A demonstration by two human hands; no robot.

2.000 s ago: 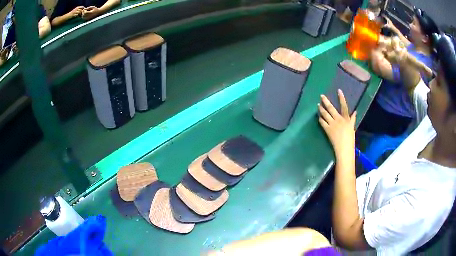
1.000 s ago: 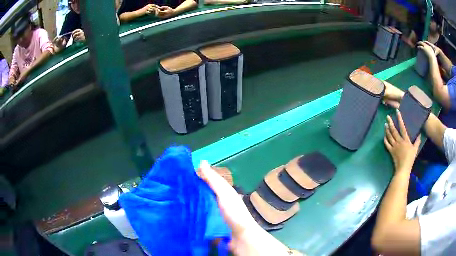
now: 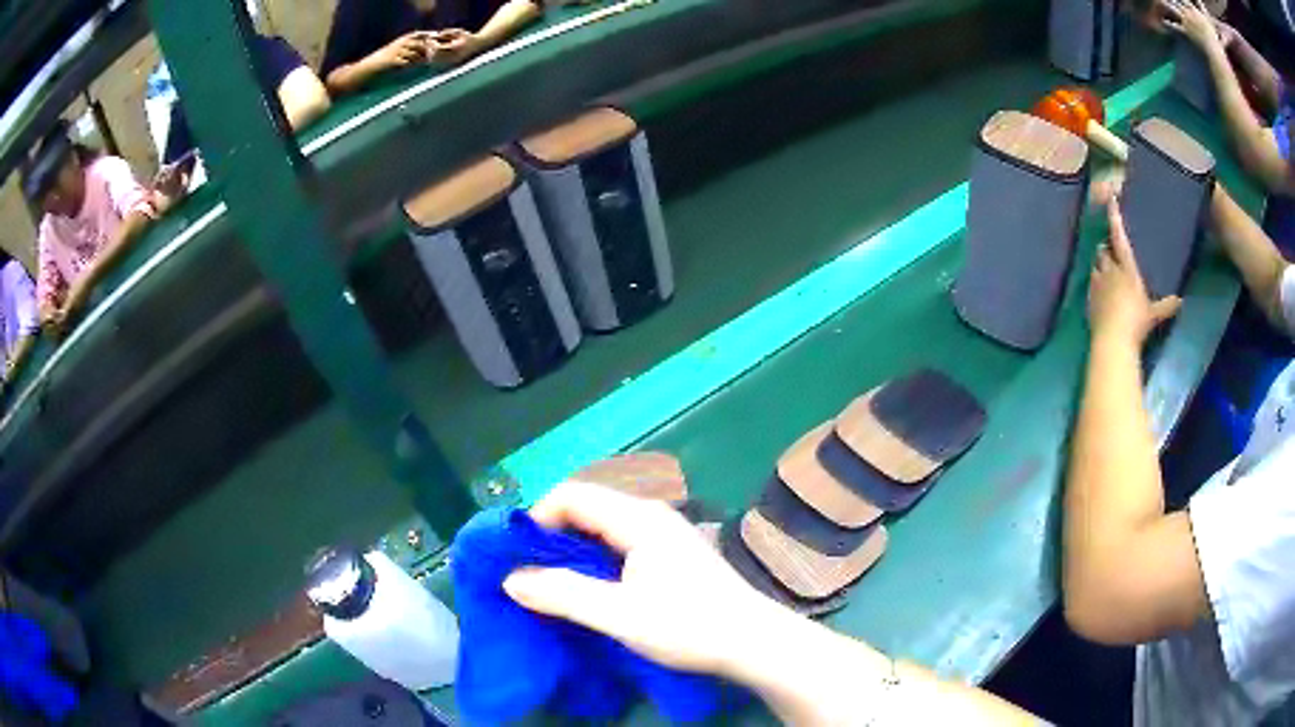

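Observation:
My right hand (image 3: 632,575) comes in from the lower right and grips a bunched bright blue cloth (image 3: 533,632) between thumb and fingers. Just left of the cloth, a white bottle with a silver and black cap (image 3: 398,625) stands tilted in the view by the green post. A dark rounded end with small dots (image 3: 334,710), seemingly a speaker base, is cut off by the bottom edge below the bottle. My left hand is not in view.
Loose wood-look and black plates (image 3: 831,497) lie overlapping right of my hand. Two speakers (image 3: 547,249) stand beyond the green post (image 3: 306,284). Another speaker (image 3: 1020,234) stands at the right, beside a neighbour's hand (image 3: 1129,298) on a further one. People sit opposite.
The view has swung right, then tilted slightly. My right hand with the cloth has come into view; the cloth is now lower and more bunched. The neighbour's speaker stands more upright.

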